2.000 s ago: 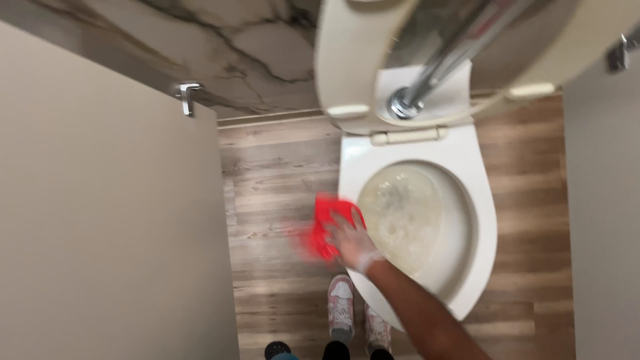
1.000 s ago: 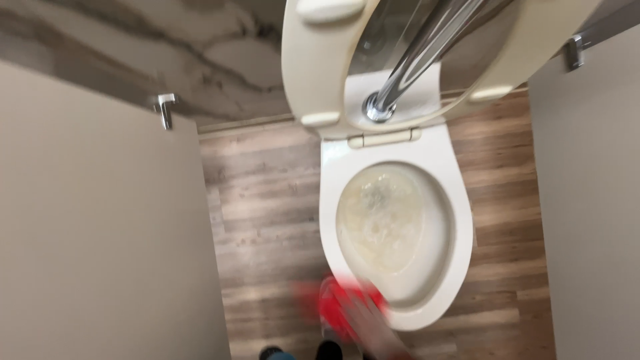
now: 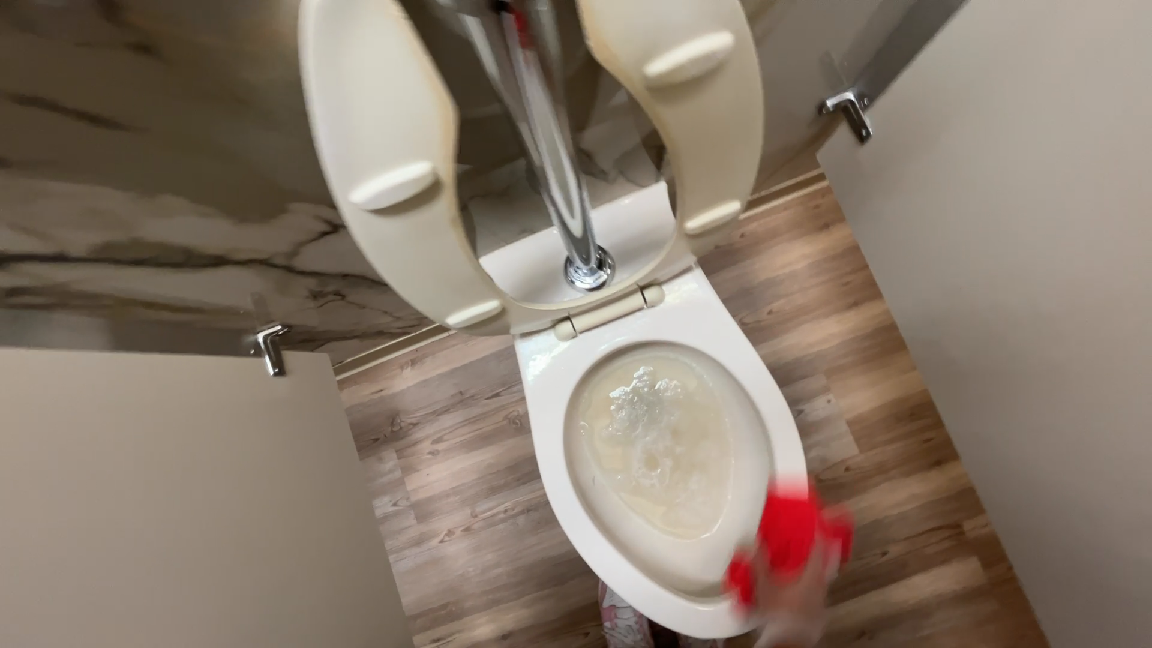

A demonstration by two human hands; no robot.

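A white toilet bowl (image 3: 549, 468) stands below me, with foamy, cloudy water (image 3: 666, 450) inside. Its open-front seat (image 3: 387, 225) is raised against a chrome flush pipe (image 3: 562, 180). At the lower right of the rim, my right hand (image 3: 792, 598) is shut on a red cloth (image 3: 792, 531); both are blurred by motion, and the cloth lies against or just over the rim. My left hand is out of the frame.
Grey partition panels stand on the left (image 3: 162, 486) and right (image 3: 1017, 225), held by chrome brackets (image 3: 272, 349). A marble-patterned wall (image 3: 162, 225) rises behind. Wood-look flooring (image 3: 450, 459) surrounds the bowl, and a patterned shoe (image 3: 623, 621) shows at its front.
My right hand has carried the red cloth from the left side of the rim, past its front left, to the lower right side. The view has turned.
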